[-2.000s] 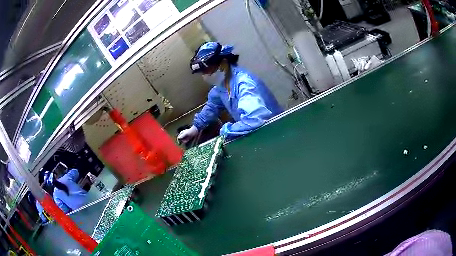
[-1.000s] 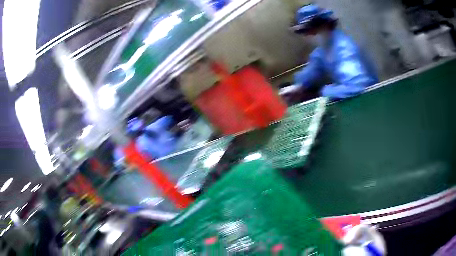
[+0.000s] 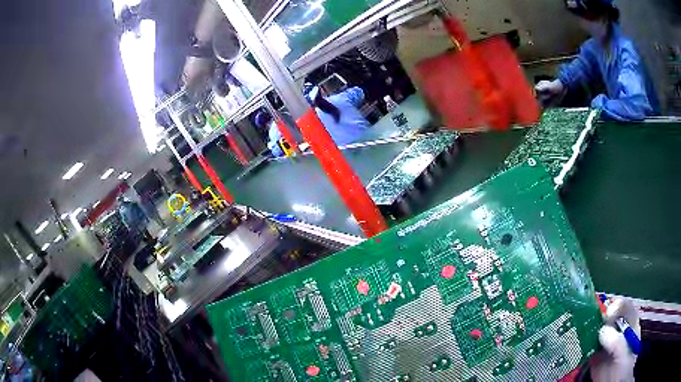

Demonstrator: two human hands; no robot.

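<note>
A large green circuit board (image 3: 403, 295) fills the lower middle, tilted, its face with pale traces and several small red spots turned towards me. My right hand (image 3: 620, 351), in a white glove, is at the board's right edge and grips it; the picture's bottom cuts the hand off. A marker pen (image 3: 629, 336) with a blue end sticks out between its fingers. My left hand is not in view; the board's lower left part runs out of the picture.
Beyond the board runs a green conveyor (image 3: 627, 216) with two boards (image 3: 552, 142) on it. A red-wrapped post (image 3: 340, 175) stands behind the held board. A person in blue (image 3: 623, 74) is across the belt. Another bench (image 3: 216, 254) is at left.
The view has swung left, so the conveyor and the person have shifted right. The held board has come up and fills more of the picture. The gloved right hand now shows more clearly.
</note>
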